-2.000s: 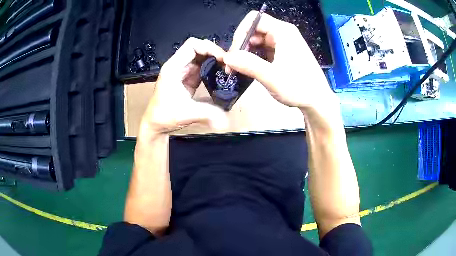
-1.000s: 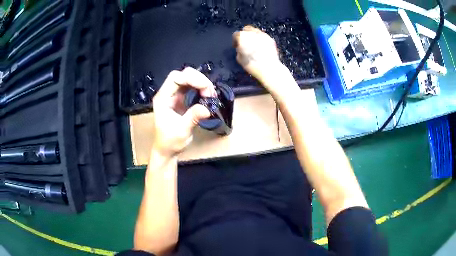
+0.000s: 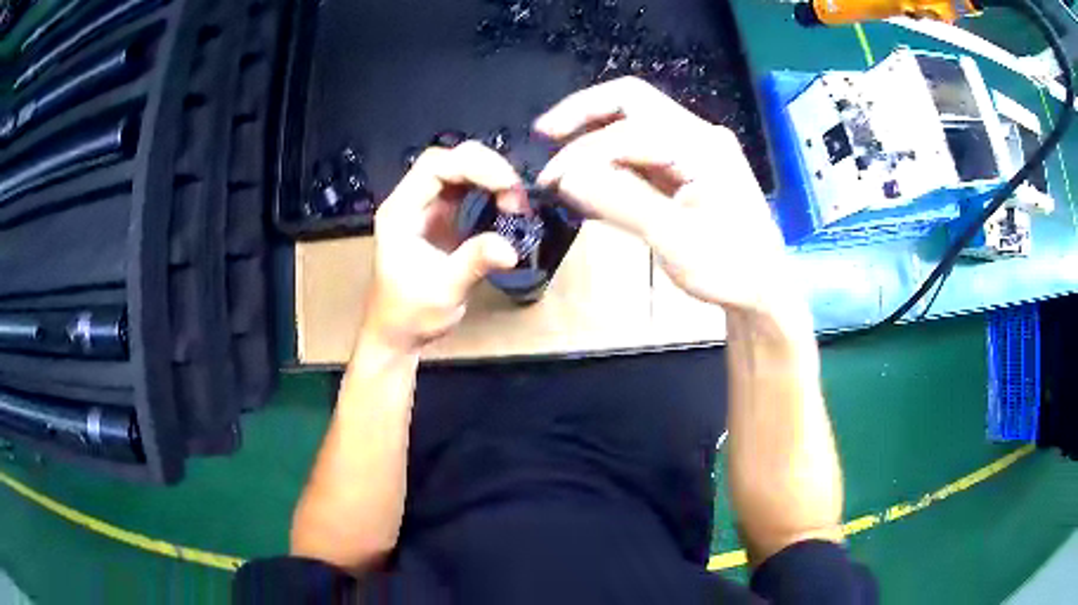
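Note:
My left hand (image 3: 426,242) grips the black tubular housing (image 3: 520,284) over the cardboard pad (image 3: 390,305). Its thumb and fingers press at the housing's wide end, where a small round detailed insert (image 3: 518,233) shows. My right hand (image 3: 656,189) is just right of and above the housing's mouth, its thumb and fingertips close to the insert and its other fingers loosely curled. Whether a tiny part is between its fingertips cannot be told. The slim tool seen earlier does not show.
Behind the hands is the black parts tray (image 3: 390,89) with scattered small shiny parts. Foam racks (image 3: 207,272) with black housings (image 3: 71,333) stand at left. At right are the white screw feeder (image 3: 857,148) on a blue tray, a black cable (image 3: 1005,189) and the orange screwdriver (image 3: 887,10).
My right hand went from holding a slim tool at the housing to a closed hand over the tray, then came back beside the housing. My left hand keeps holding the housing.

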